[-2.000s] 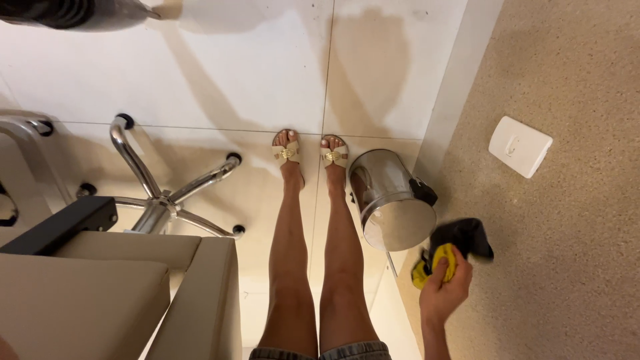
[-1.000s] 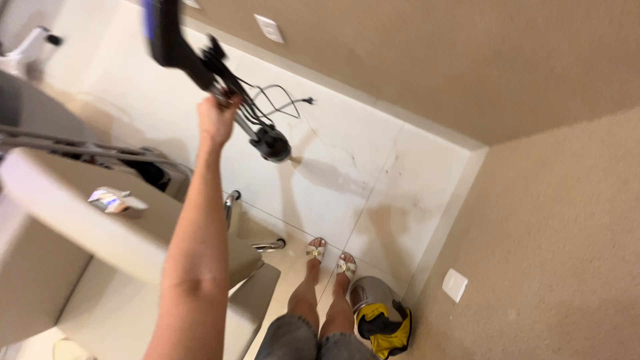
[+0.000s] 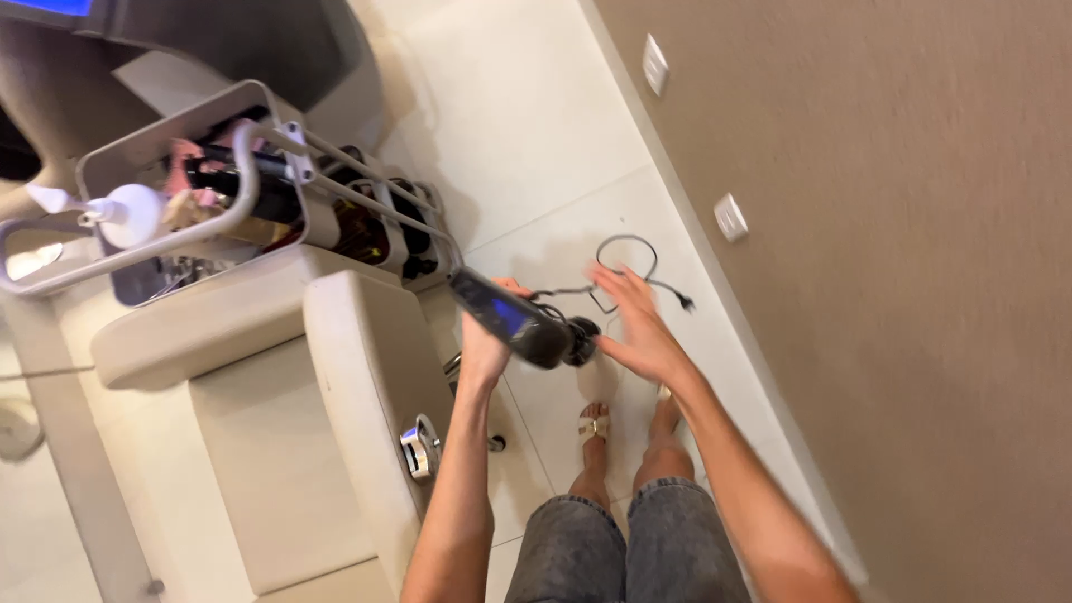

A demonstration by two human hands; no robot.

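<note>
My left hand (image 3: 486, 339) grips a dark upright appliance (image 3: 511, 322) with a blue panel on its top; its lower part is hidden beneath the top. My right hand (image 3: 632, 327) is just right of the appliance, fingers spread and blurred, with nothing seen in it. A thin black power cord (image 3: 626, 238) trails from the appliance, loops past my right fingertips and ends in a plug (image 3: 686, 302) low over the pale floor. Whether the right fingertips touch the cord cannot be told.
A trolley (image 3: 243, 213) with a white pump bottle (image 3: 130, 213) and other items stands upper left. A beige padded chair (image 3: 360, 394) is at my left. A brown wall (image 3: 888, 251) with white wall plates (image 3: 730, 218) runs along the right. My sandalled feet (image 3: 595, 425) are below.
My left hand still holds the appliance, now in front of me. My right hand has come into view, without the yellow and black item it held two seconds ago. The view has swung strongly.
</note>
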